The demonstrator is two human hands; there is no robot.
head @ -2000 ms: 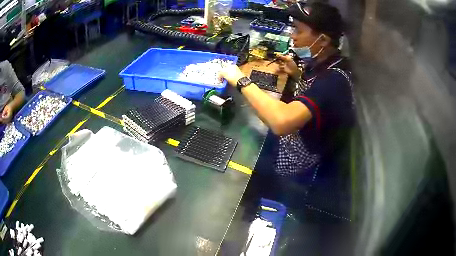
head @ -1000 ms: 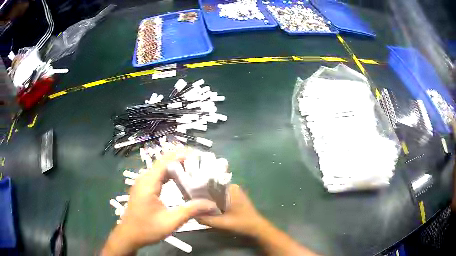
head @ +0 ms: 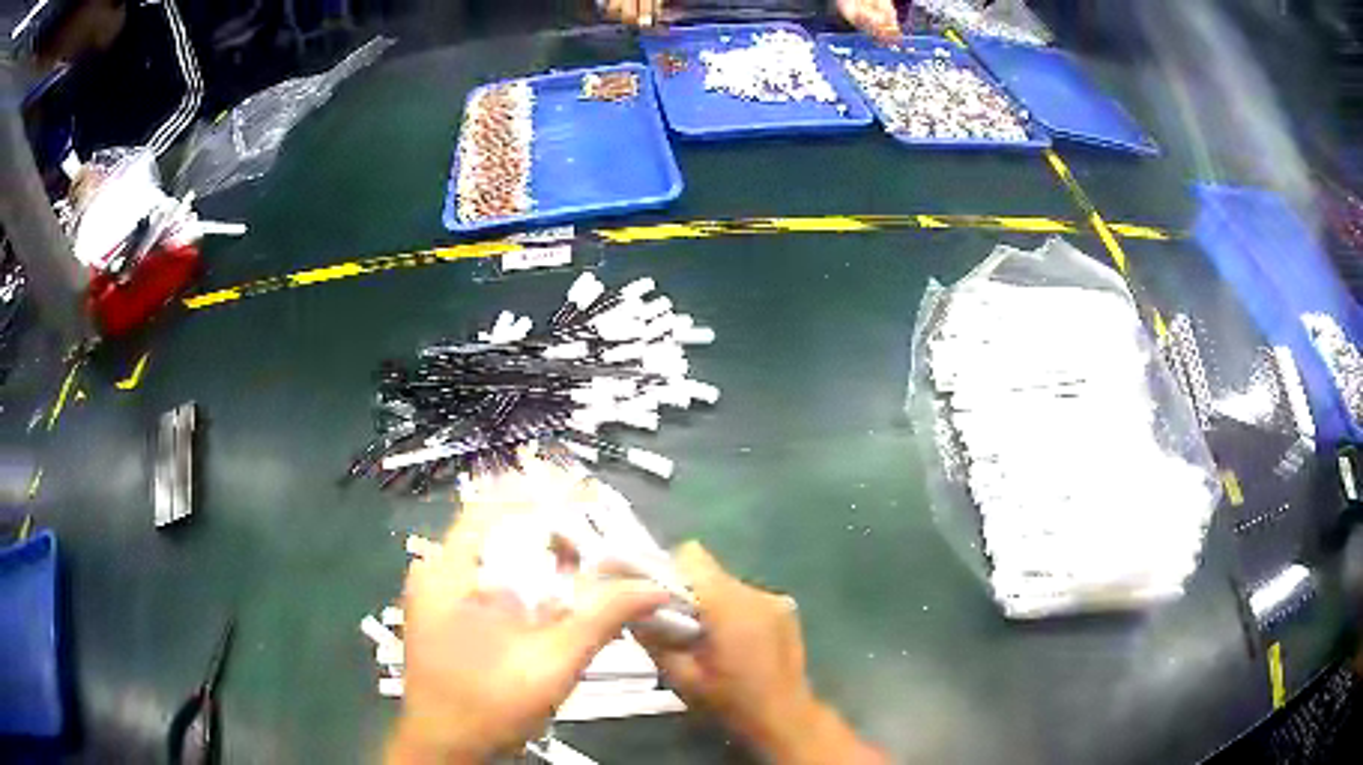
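Note:
My left hand [head: 493, 613] holds white plastic tubes [head: 635, 546] in a bunch above the near middle of the green table. My right hand [head: 740, 643] is closed around the lower end of the bunch, touching my left fingers. The bunch is glaring and partly blurred, so single tubes are hard to tell apart. More white tubes [head: 613, 700] lie below and left of my hands. Beyond them is a pile of dark thin assemblies [head: 478, 392] with white ends pointing mostly right.
A clear bag of white parts [head: 1061, 448] lies at right. Blue trays [head: 598, 165] stand along the far edge, with another person's hands behind them. A red container [head: 145, 287], a grey metal bar [head: 175, 465] and dark pliers [head: 198, 717] are at left.
The view has turned from a neighbouring worker to my bench, then shifted slightly. Since the last earlier frame, the tube bunch has tilted and my right hand has come further around its lower end.

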